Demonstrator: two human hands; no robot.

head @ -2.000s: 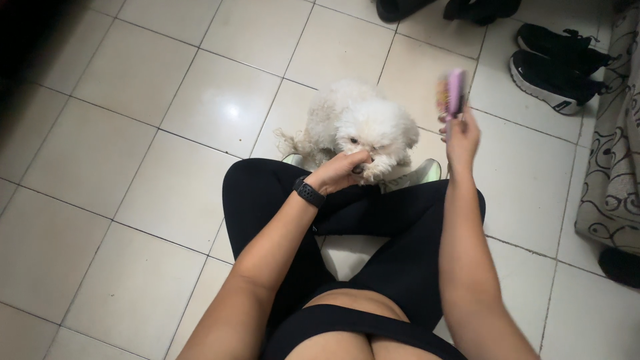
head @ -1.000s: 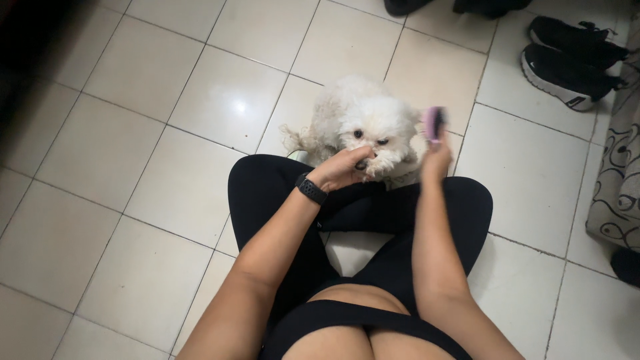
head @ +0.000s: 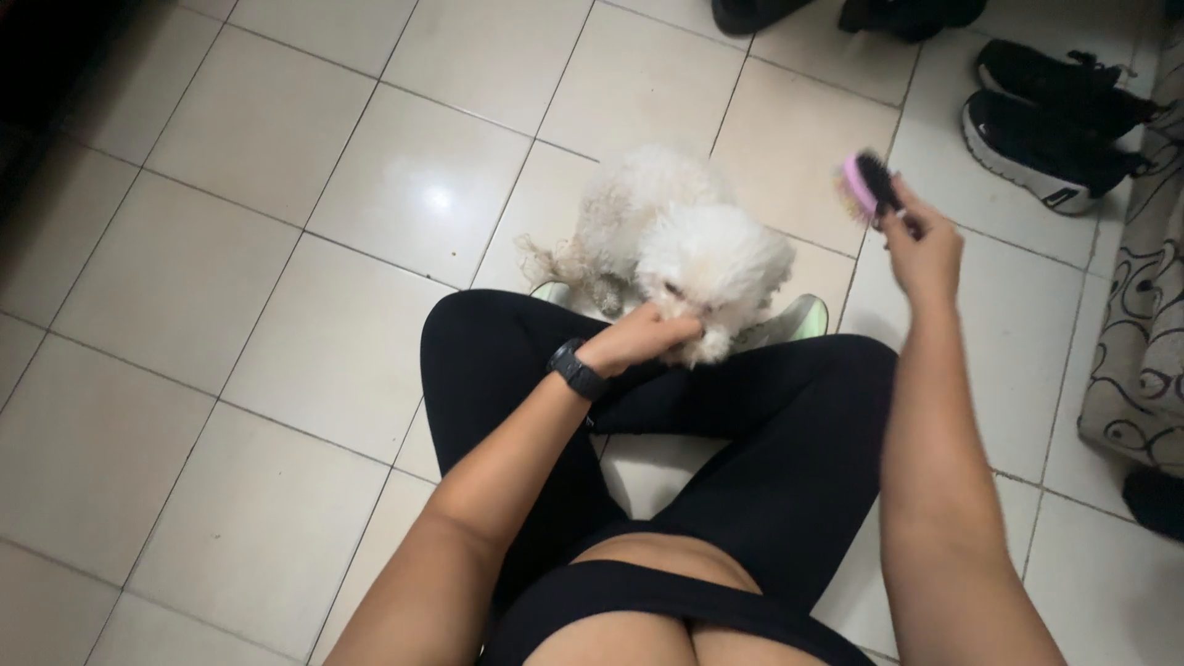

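A fluffy white dog (head: pixel 661 222) sits on the tiled floor just beyond my crossed legs, its head lowered toward me. My left hand (head: pixel 647 335), with a black watch (head: pixel 577 370) on the wrist, is closed at the dog's muzzle; the fingers are partly hidden in the fur. Off to the right of the dog, my right hand (head: pixel 925 236) grips a double-sided pet brush (head: pixel 867 185) with a pink and black head. Dark bristles show on one side of it and pale pins on the other. The brush is raised and does not touch the dog.
A pair of black sneakers with white soles (head: pixel 1041 153) lies at the upper right, and more dark footwear (head: pixel 911 14) is at the top edge. Patterned fabric (head: pixel 1142 361) hangs along the right side. My light green shoe (head: pixel 807 319) shows beside the dog.
Compared with one second ago, the brush in my right hand has moved away from the dog, to the right. My left hand stays at the dog's muzzle, and the dog's head has dipped.
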